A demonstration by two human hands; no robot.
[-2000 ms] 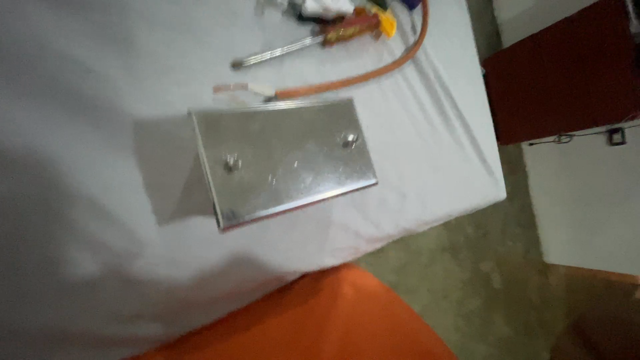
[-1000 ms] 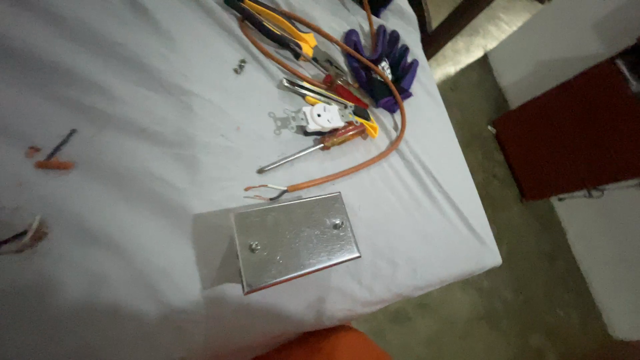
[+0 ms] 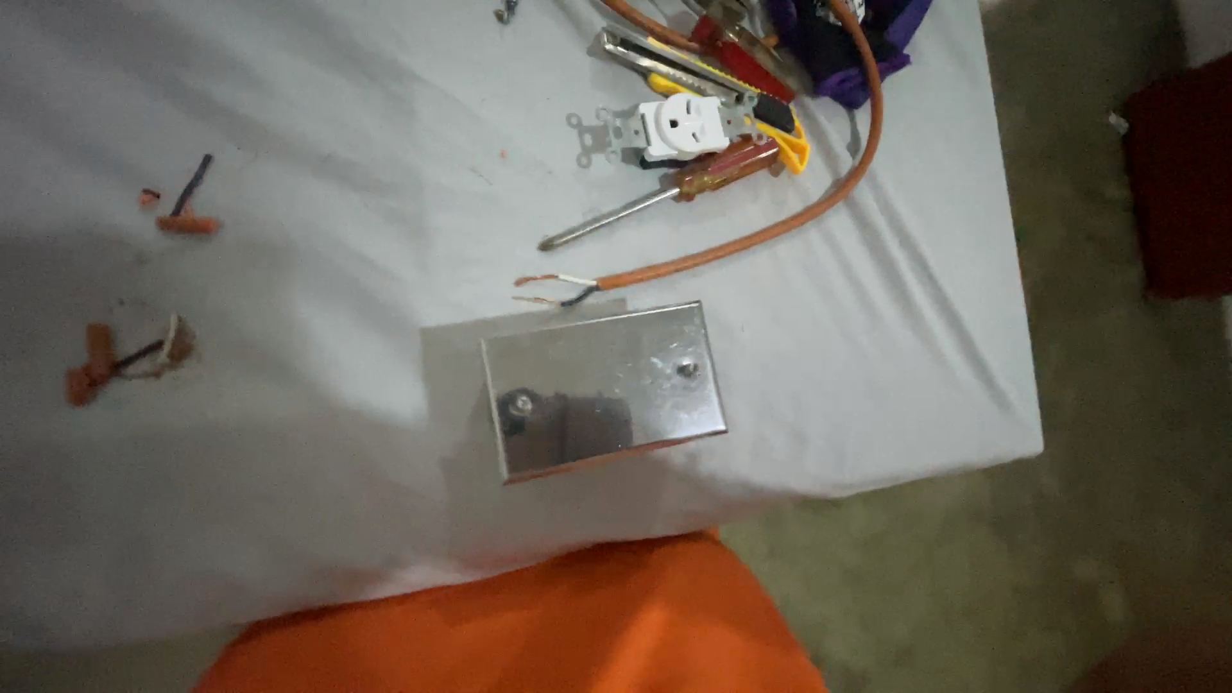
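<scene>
Neither my left hand nor my right hand shows in the view. A shiny metal box with two screws in its cover [image 3: 602, 385] lies near the front edge of the cloth. Just behind it ends an orange-sheathed electrical cable [image 3: 741, 247], with its white and black wires split and bare copper at the tips. A Phillips screwdriver [image 3: 724, 171] with an amber and red handle lies beyond the cable end. Against its handle rests a white electrical receptacle [image 3: 681, 127] with metal mounting ears. Behind that is a snap-off utility knife [image 3: 664, 65].
Purple and black gloves [image 3: 845, 82] and a red-handled tool [image 3: 751, 65] lie at the back. Cable scraps [image 3: 188, 224] and more stripped pieces [image 3: 93, 366] are on the left of the white cloth [image 3: 318, 308]. Orange fabric [image 3: 539, 626] shows at the front edge, a dark red object [image 3: 1184, 183] at right.
The view has shifted between frames. No object has plainly moved on the cloth.
</scene>
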